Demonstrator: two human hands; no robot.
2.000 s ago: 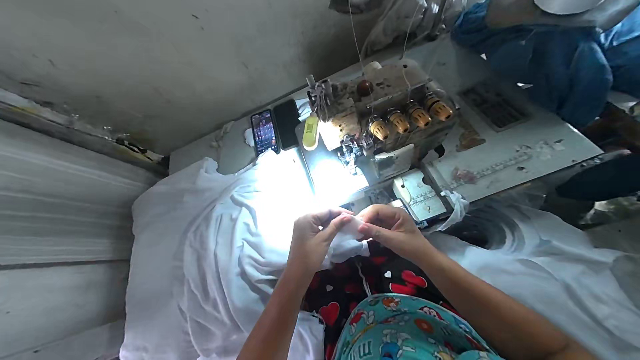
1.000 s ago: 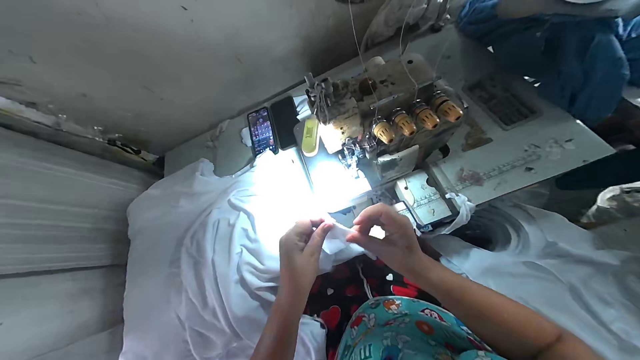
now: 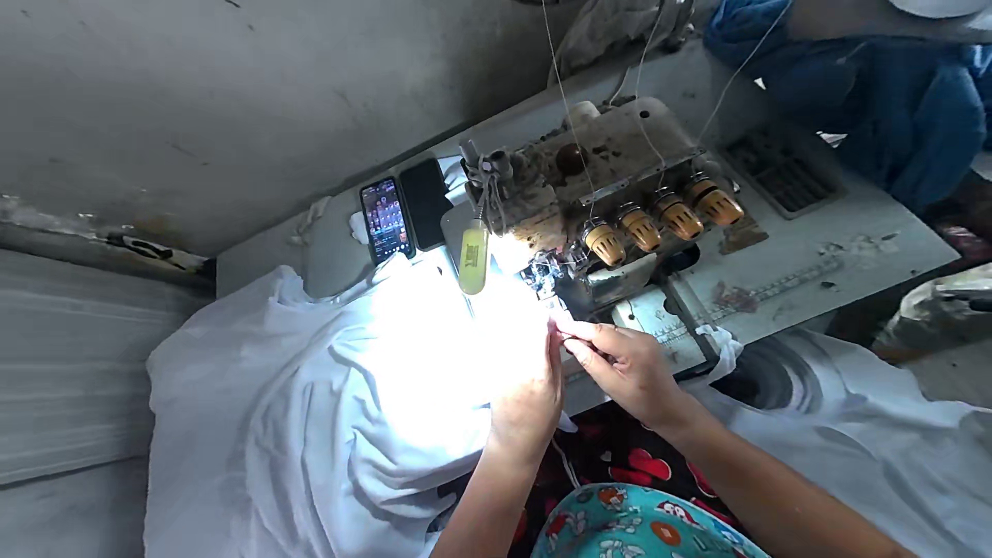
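Note:
My left hand [image 3: 527, 387] and my right hand [image 3: 624, 368] meet just in front of the needle area of an overlock sewing machine [image 3: 612, 163]. Both pinch the edge of white fabric [image 3: 310, 434], which spreads over the table on the left and hangs down in folds. Glare from the machine's lamp washes out part of the cloth and my left fingers. The presser foot [image 3: 547, 283] lies right beyond my fingertips; whether the fabric is under it cannot be told. Threads run down to several orange tension knobs [image 3: 639, 227].
A lit phone [image 3: 386, 219] and a dark phone [image 3: 425, 203] lie behind the fabric. A yellow-green tag [image 3: 473, 258] hangs at the machine head. More white cloth [image 3: 845, 442] lies at right. Blue denim [image 3: 876, 116] is at the upper right, beside the table [image 3: 821, 271].
Both hands have moved forward, from near my lap to the machine's presser foot, with the fabric edge between their fingers.

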